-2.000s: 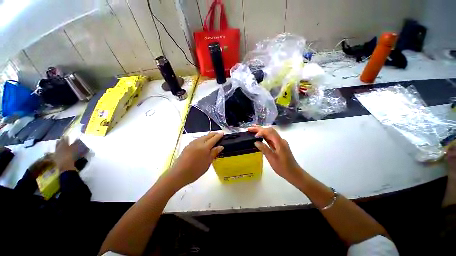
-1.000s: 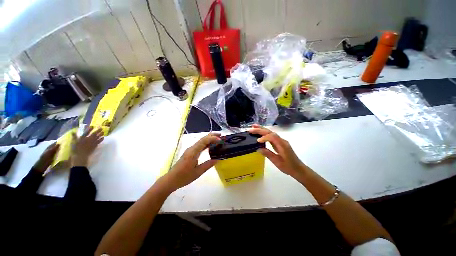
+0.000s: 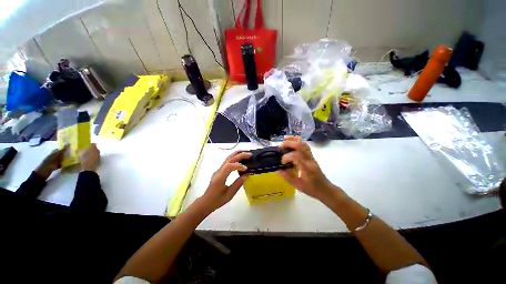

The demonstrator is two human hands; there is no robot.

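A yellow carton with a black top (image 3: 271, 187) stands upright on the white table in front of me. A black plastic carry handle (image 3: 267, 157) shows as a low oval on its lid. My left hand (image 3: 226, 178) holds the left side of the black top, fingers at the upper corner and thumb lower. My right hand (image 3: 303, 167) holds the right side, fingers over the top edge. The fingers hide the top's side corners. An open clear bag with a dark mass inside (image 3: 272, 117) lies directly behind the carton.
Flat yellow-and-black blanks (image 3: 131, 108) lie at left, past a yellow edge strip (image 3: 194, 166). A neighbour's hands hold a yellow box (image 3: 74, 140) at far left. Clear poly bags (image 3: 452, 144) lie at right. A black flask (image 3: 249, 66) and an orange bottle (image 3: 429, 74) stand behind.
The view has shifted slightly. The handle's loop stands out more on the lid, and my right fingers reach further over it. The neighbour's yellow box is now raised upright.
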